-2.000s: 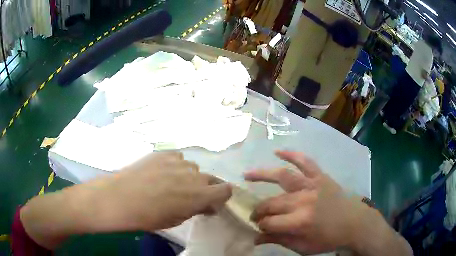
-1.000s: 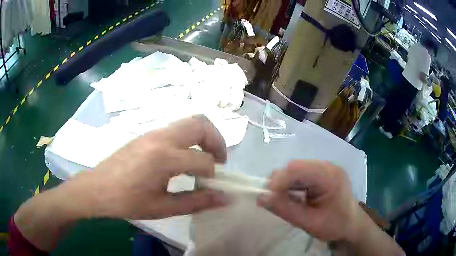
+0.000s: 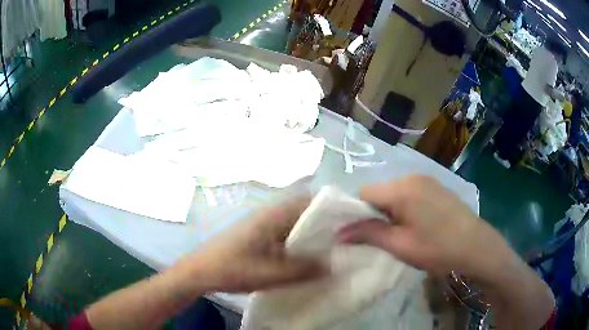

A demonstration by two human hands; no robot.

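A cream-white garment piece [image 3: 361,283] is held up close in front of me, its narrow folded end pointing up and its lower part cut off by the bottom edge. My left hand [image 3: 265,248] is on the left side of the piece, blurred, its fingers partly hidden by the cloth. My right hand [image 3: 413,222] grips the upper right edge, thumb in front. A loose heap of white pieces [image 3: 232,103] lies on the pale-covered table [image 3: 413,169], with a flat white piece [image 3: 129,184] at its left corner.
A thin white tie strip [image 3: 352,151] lies near the far edge. A dark-blue padded bar [image 3: 148,48] is beyond the table. A wrapped pillar [image 3: 387,77] stands behind it. Metal parts [image 3: 468,296] show at lower right. A person [image 3: 533,90] stands at the far right.
The narrow end, stretched sideways between both hands a second ago, now points up. My left hand has moved down and right, uncovering the flat white piece.
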